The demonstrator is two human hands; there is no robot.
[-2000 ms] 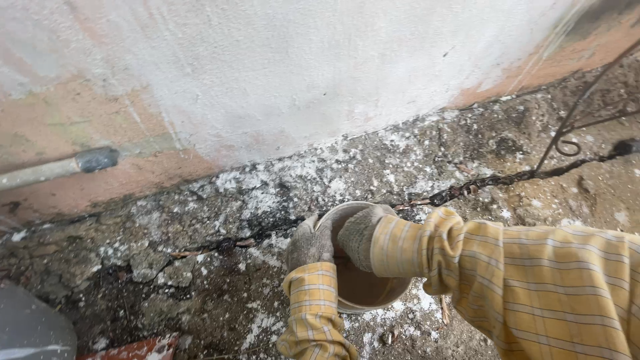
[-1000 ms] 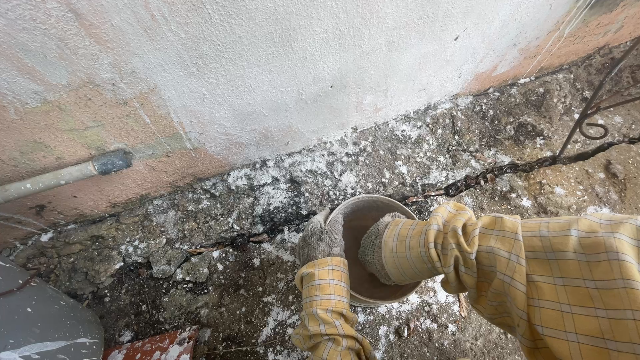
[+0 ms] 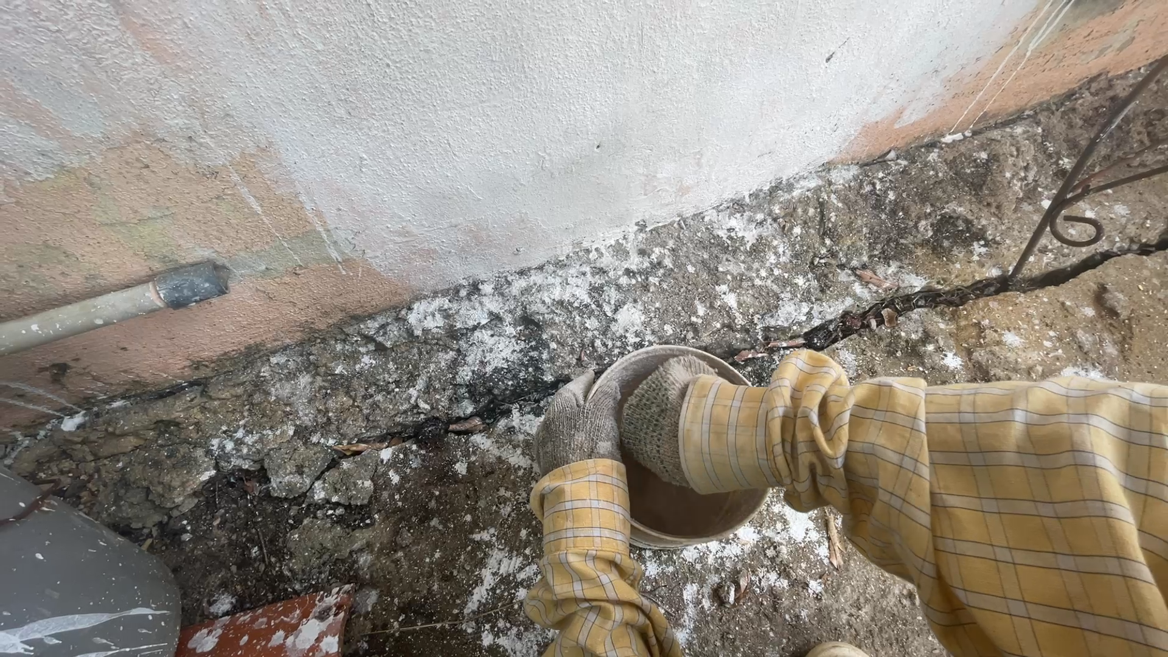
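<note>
A round pale bucket (image 3: 698,537) with brownish contents stands on the rough ground near the wall. My left hand (image 3: 578,427), in a grey knitted work glove, grips its left rim with the thumb over the edge. Inside the bucket is my right hand (image 3: 662,422), gloved the same way; its fingers point down and left, and they are hidden, so whether they hold something does not show. Both arms wear yellow checked sleeves.
A partly white-painted wall (image 3: 511,137) runs behind, with a pipe (image 3: 100,315) along it at left. A paint-splashed grey container (image 3: 73,575) and a red piece (image 3: 274,628) lie lower left. A cracked strip of ground holds a curled metal rod (image 3: 1068,196) at right.
My right hand has stayed in the bucket, shifting slightly within it. My left hand has kept its grip on the rim.
</note>
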